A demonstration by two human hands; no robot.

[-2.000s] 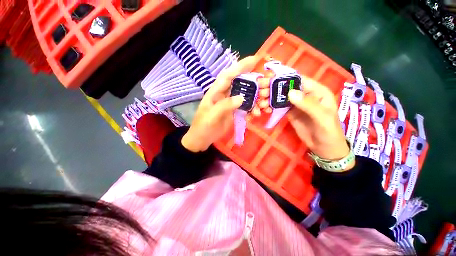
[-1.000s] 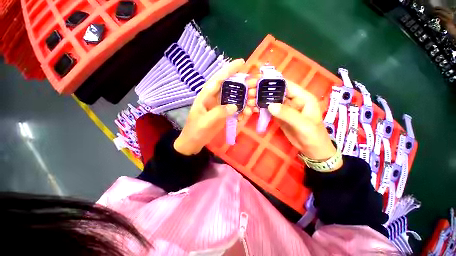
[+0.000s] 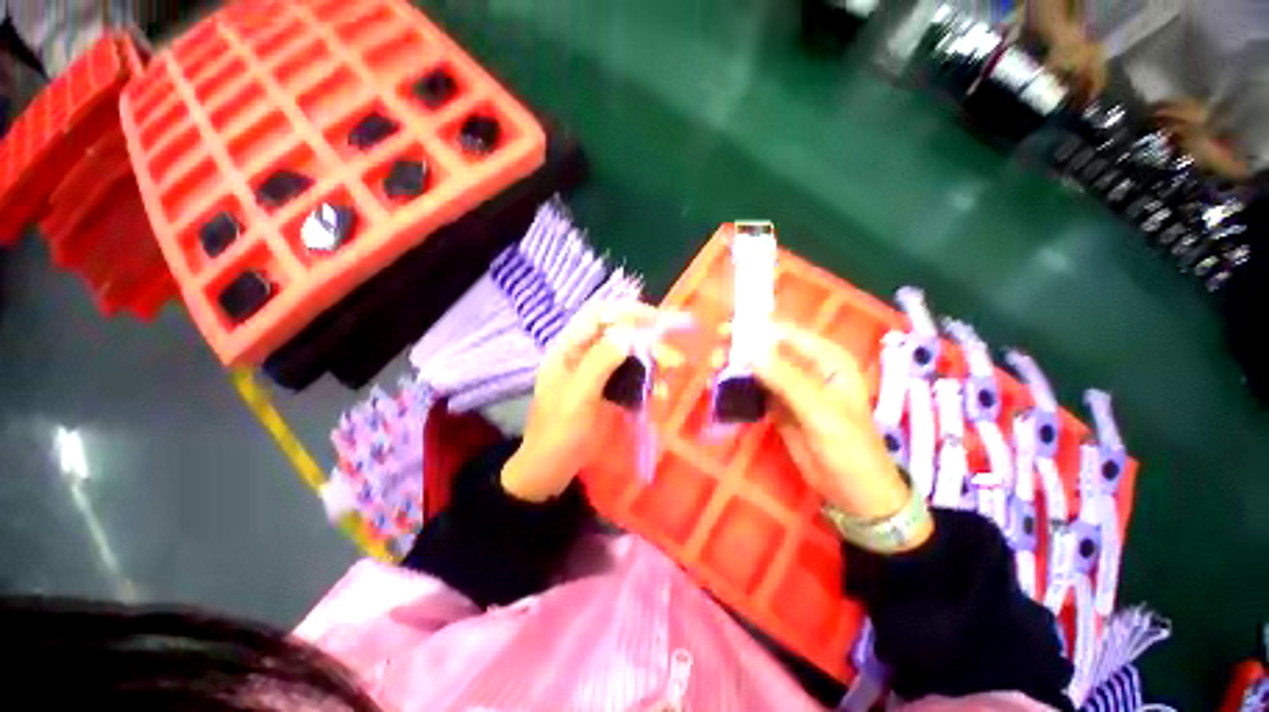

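My left hand (image 3: pixel 564 402) holds a smartwatch (image 3: pixel 628 380) with a dark face and lilac strap. My right hand (image 3: pixel 824 412) holds a second smartwatch (image 3: pixel 740 399); its pale strap stands up brightly above the case. Both watch faces look dark and no figures can be read on them. The hands are blurred and are above the orange-red work tray (image 3: pixel 747 538). Lilac watches (image 3: pixel 1026 522) lie in rows on the right part of this tray, several with the round sensor spot up.
A bundle of lilac straps (image 3: pixel 522 299) and a second watch pile (image 3: pixel 379 462) lie left of the work tray. The upper-left tray (image 3: pixel 329 84) holds several black squares. Stacked trays (image 3: pixel 86 209) are far left. A person's hand (image 3: pixel 1065 49) is at the upper right by black parts (image 3: pixel 1113 153).
The view has shifted, showing more of the upper-left tray. Both watches have turned in my hands; their lit screens now look dark, and the right-hand strap points up.
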